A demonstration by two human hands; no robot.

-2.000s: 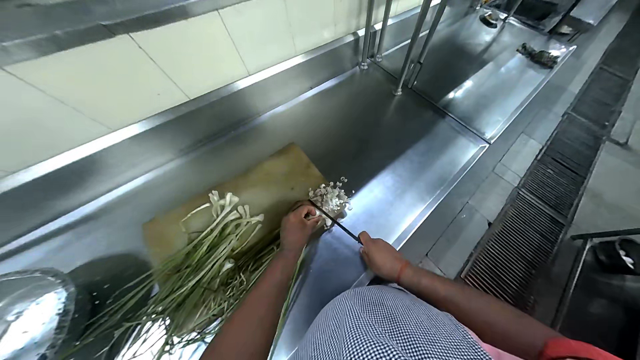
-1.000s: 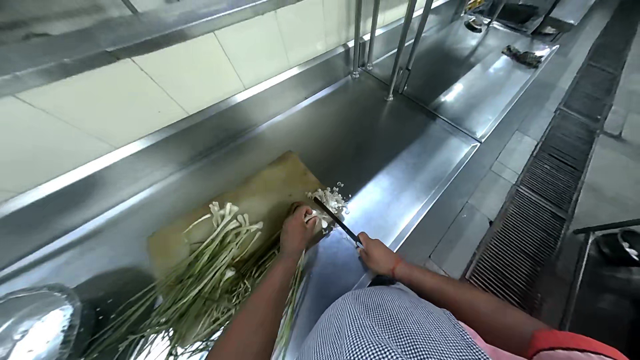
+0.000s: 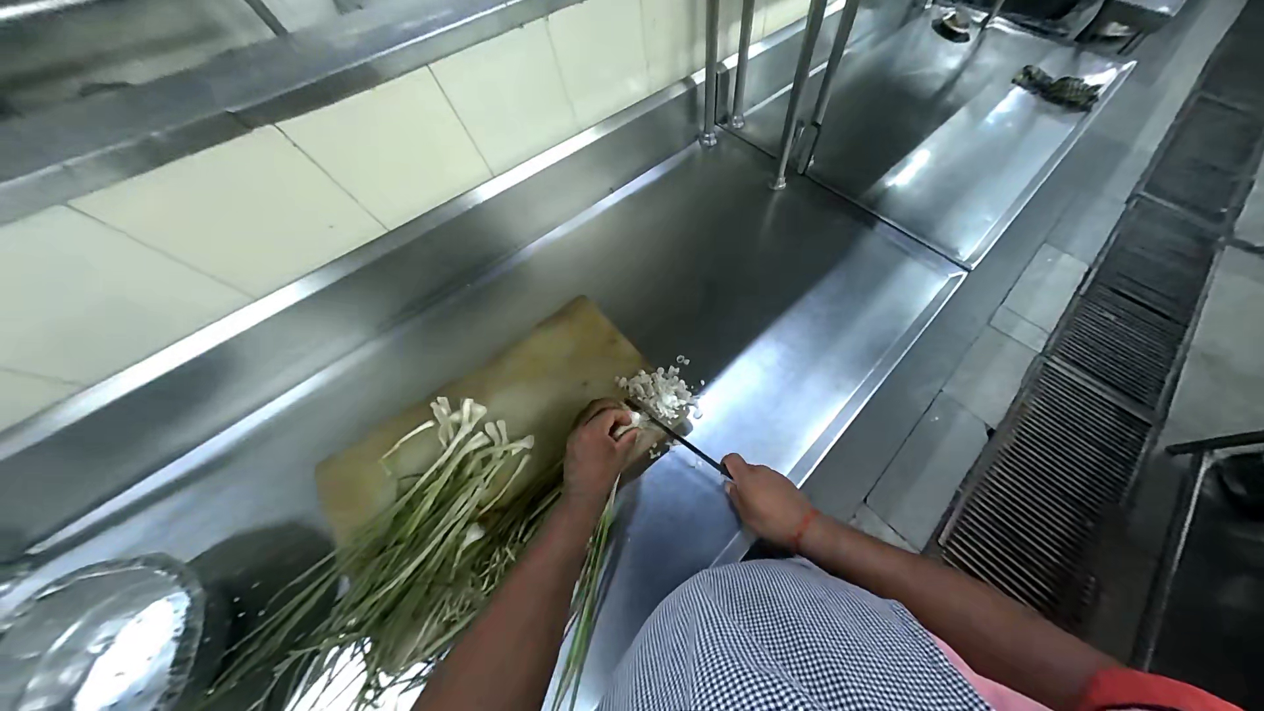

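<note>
A worn cutting board (image 3: 533, 365) lies on the steel counter. At its right end my left hand (image 3: 595, 449) grips a bunch of spring onions, white bulb ends toward the blade. My right hand (image 3: 770, 502) holds a knife (image 3: 691, 446) by its handle, with the blade at the cut ends beside my left fingers. Chopped white pieces (image 3: 664, 391) are heaped at the board's right edge, and some lie on the steel. More spring onions (image 3: 444, 513) with long green leaves lie across the board's left part and hang past its near edge.
A shiny round metal vessel (image 3: 99, 632) stands at the lower left. Steel posts (image 3: 796, 99) rise from the counter (image 3: 790, 296) ahead. A dark patterned cloth-like item (image 3: 1057, 89) lies on the far counter. A floor drain grate (image 3: 1047, 474) runs along the right.
</note>
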